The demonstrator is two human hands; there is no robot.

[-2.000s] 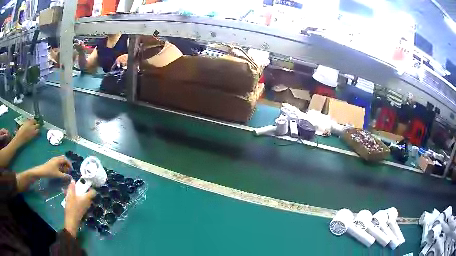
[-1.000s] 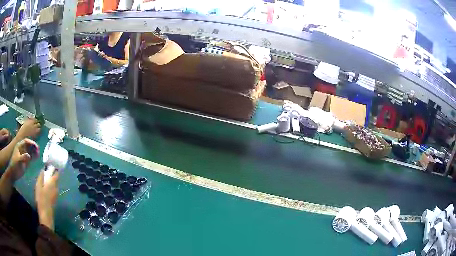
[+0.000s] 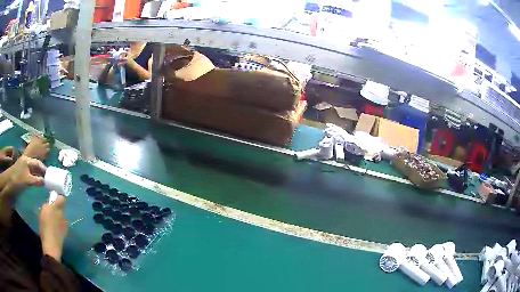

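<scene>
Neither of my own hands shows. A short row of white hair dryer bodies (image 3: 427, 262) lies at the lower right of the green bench top (image 3: 245, 256). Their round heads point up and to the left, their handles to the lower right; the nearest head shows a spoked grille. A heap of similar white parts (image 3: 497, 265) is cut off by the right edge. On the left, black round caps (image 3: 122, 214) lie in rows on clear crinkled plastic. Another person's hands at the far left hold a white dryer body (image 3: 57, 181) by its handle.
A green conveyor belt (image 3: 228, 179) with a pale worn edge runs behind the bench. A metal shelf post (image 3: 84, 85) stands at left, beside a crumpled white piece (image 3: 68, 158). Beyond the belt are brown cartons (image 3: 228, 105) and a box of small parts (image 3: 419, 169).
The other person's hands and dryer body have moved left, away from the black caps. The dryer head has since turned, and its grille now faces right. The view has shifted slightly.
</scene>
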